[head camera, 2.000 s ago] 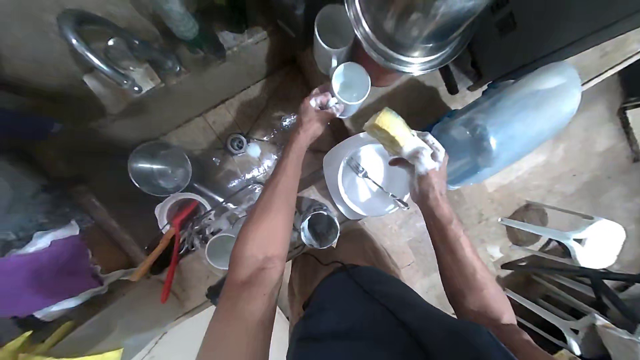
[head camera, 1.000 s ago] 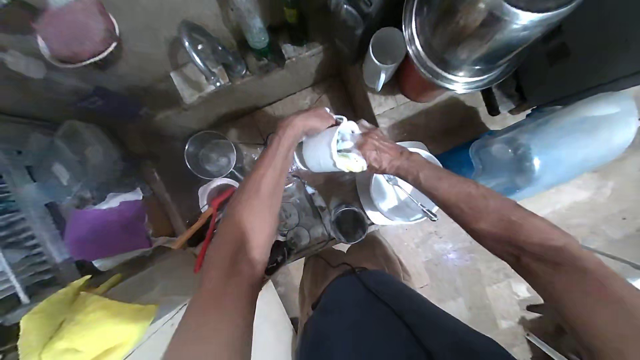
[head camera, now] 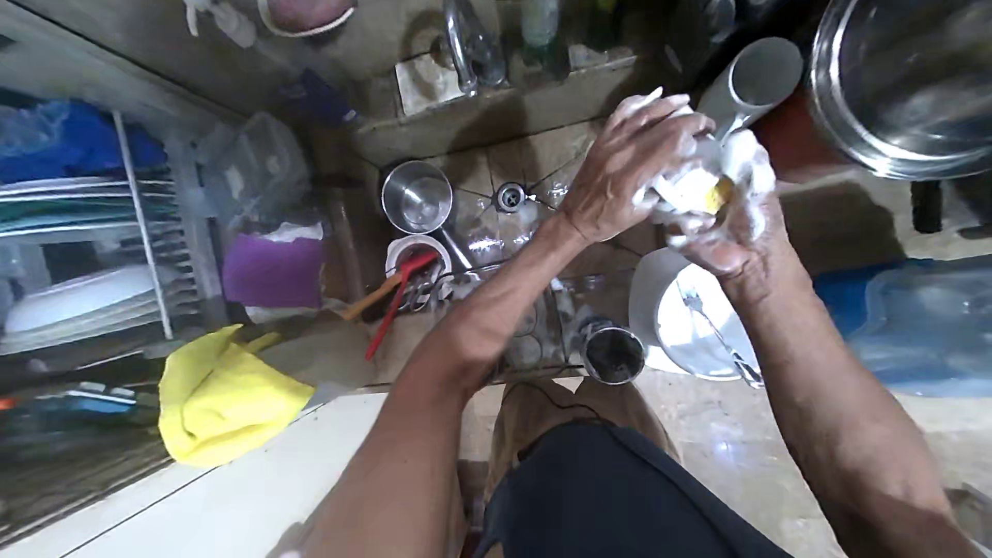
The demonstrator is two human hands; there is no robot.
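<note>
Soap foam covers both of my hands, which are together above the right part of the sink. My left hand (head camera: 632,167) is closed around a white mug (head camera: 690,190), mostly hidden by fingers and foam. Against the mug, my right hand (head camera: 740,225) holds a yellow sponge (head camera: 719,195), of which a small part shows. Below them a fork (head camera: 717,329) lies on white plates (head camera: 670,310). A metal cup (head camera: 612,353) stands left of the plates. Another white mug (head camera: 763,74) is just beyond my hands.
A steel pot (head camera: 876,147) stands at the upper right. The faucet (head camera: 461,54) is beyond the sink drain (head camera: 510,198). Left of the drain are a saucepan (head camera: 417,198) and a container with a red utensil (head camera: 399,302). A yellow cloth (head camera: 229,395) hangs over the near left edge.
Two seconds ago my hands were apart, the left at the mug and the right with the sponge; now they are together around the mug. The view has shifted left.
</note>
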